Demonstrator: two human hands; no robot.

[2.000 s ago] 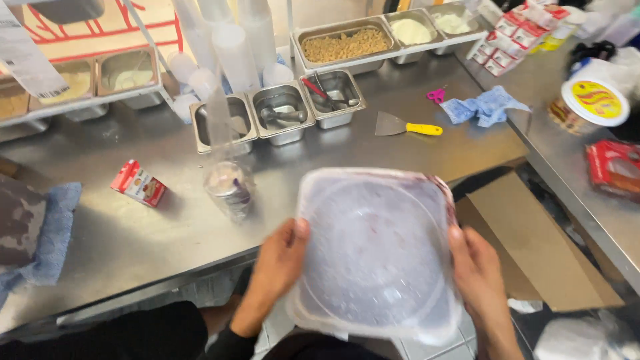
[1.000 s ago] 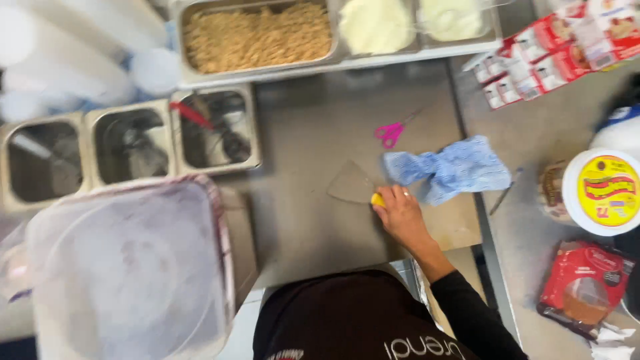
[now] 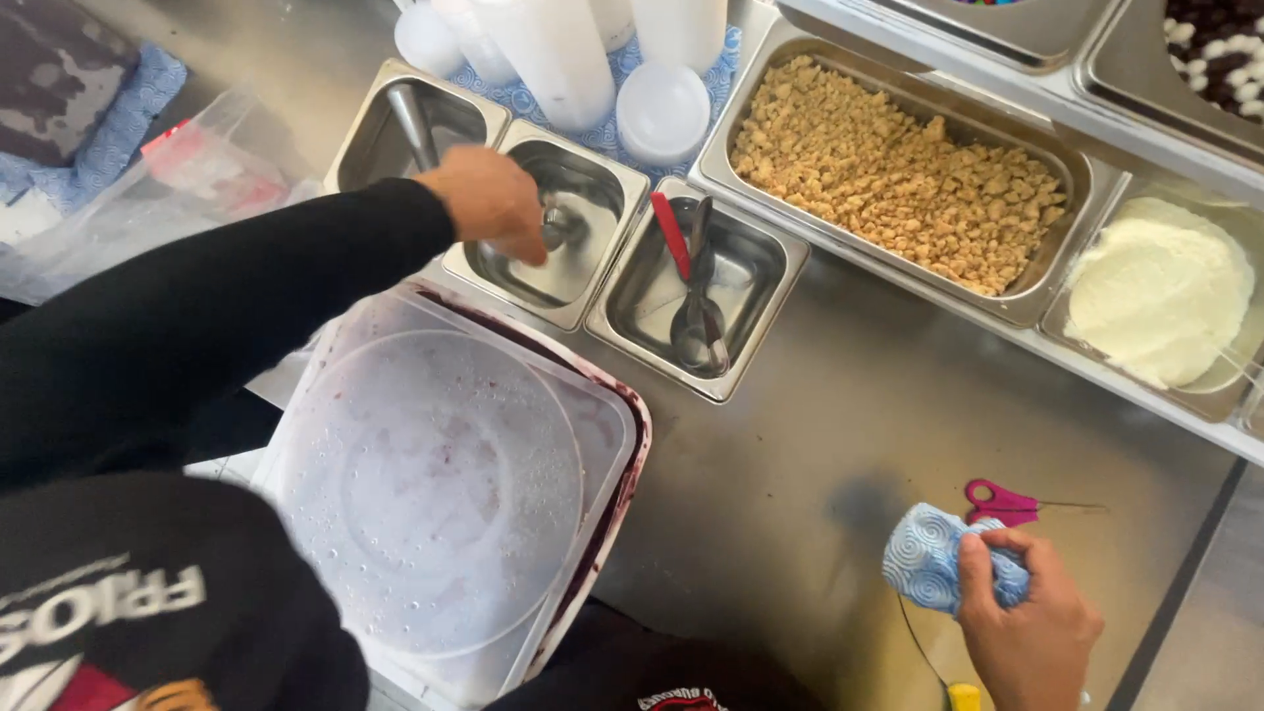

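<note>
My right hand [image 3: 1027, 602] pinches a folded blue patterned cloth [image 3: 923, 558] above the steel counter at the lower right. Beside the cloth lie pink scissors [image 3: 1002, 502]; below it shows the yellow handle [image 3: 963, 697] of a scraper, mostly hidden. My left hand is not visible. A translucent lidded tub [image 3: 434, 484], smeared dark red at its rim, stands out past the counter's edge before my body. From the left, what appears to be a co-worker's black-sleeved arm [image 3: 247, 286] reaches over, its hand [image 3: 494, 202] at the middle steel pan [image 3: 612, 197].
A steel pan [image 3: 760, 326] holds spoons and a red-handled utensil. Behind stand white plastic cups [image 3: 553, 59], a pan of crumbs [image 3: 889, 178] and a pan of white cream [image 3: 1160, 291]. A clear plastic bag [image 3: 148, 207] lies left. A black-clothed body [image 3: 197, 513] fills the lower left.
My right hand has left the yellow-handled scraper and now holds the blue cloth, which lay on the counter before. The other arm has come in from the left. The view has shifted left.
</note>
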